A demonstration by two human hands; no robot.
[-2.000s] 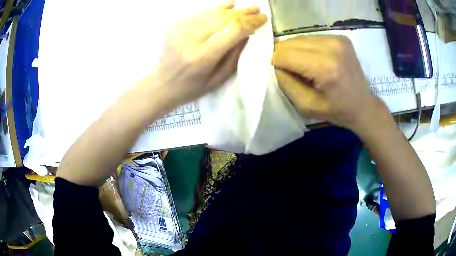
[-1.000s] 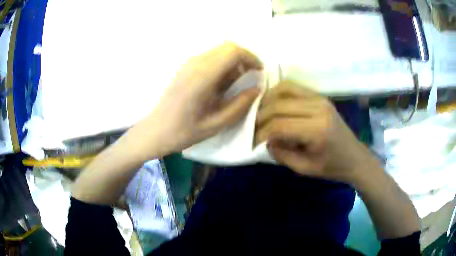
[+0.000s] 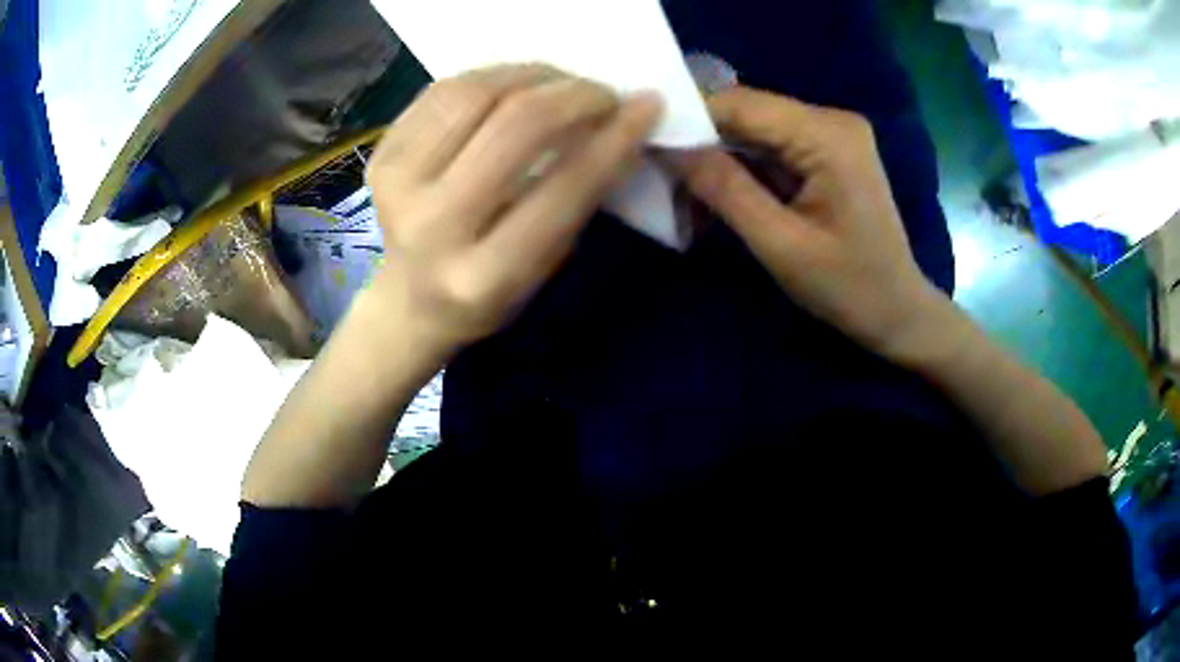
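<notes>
A white cloth piece point(image 3: 557, 39) is held over my lap at the top centre. It runs up to the top edge of the picture, with a small folded corner hanging below the fingers. My left hand point(image 3: 505, 181) holds it from the left, thumb and fingers pressed on the cloth. My right hand point(image 3: 822, 207) pinches its lower right corner between thumb and fingers. The fingertips of both hands are close together. The exact edge between the fingertips is partly hidden.
The table's corner point(image 3: 142, 78) shows at the upper left. Below it are a yellow-framed rack point(image 3: 194, 272) with printed papers point(image 3: 330, 259) and a white cloth heap point(image 3: 194, 427). More white cloth point(image 3: 1100, 78) lies over a blue crate at the upper right. Green floor point(image 3: 1035, 310) shows at right.
The view has tipped down towards my lap; the phone and most of the table have left the picture. Both hands still hold the white cloth, now over my lap away from the table top.
</notes>
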